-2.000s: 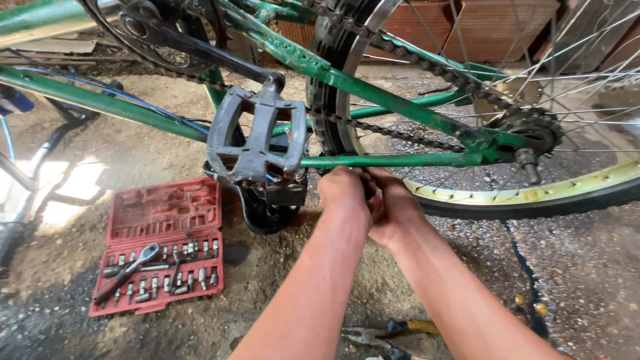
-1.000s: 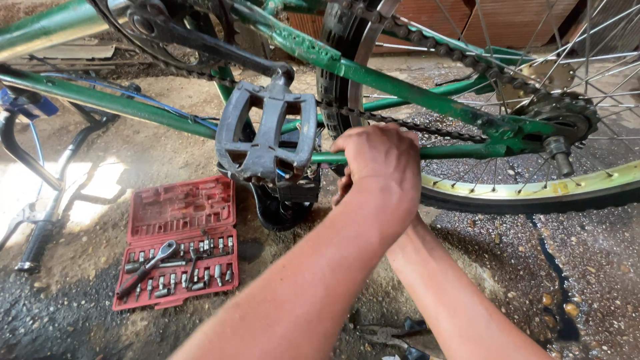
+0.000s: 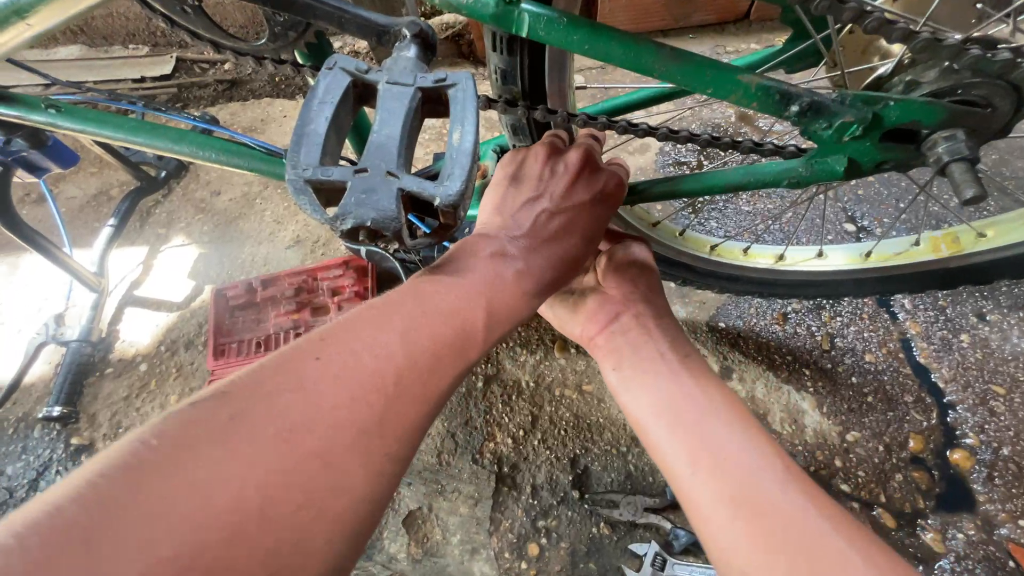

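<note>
The green bicycle frame lies across the upper view, its rear wheel at the right. My left hand reaches over the lower frame tube just right of the black pedal, its fingertips at the bicycle chain. Below and partly behind it, my right hand is curled under the same tube, close to the tyre. The two hands overlap, and most of the right fingers are hidden. Whether either hand grips something cannot be seen.
A red socket-set case lies open on the ground, partly behind my left forearm. Pliers and an adjustable wrench lie near the bottom. Handlebars with a black grip are at the left; dark liquid streaks the ground at right.
My left hand has moved up from below the tube onto it, by the chain. The view has come closer to the pedal, and my left forearm now covers much of the socket case.
</note>
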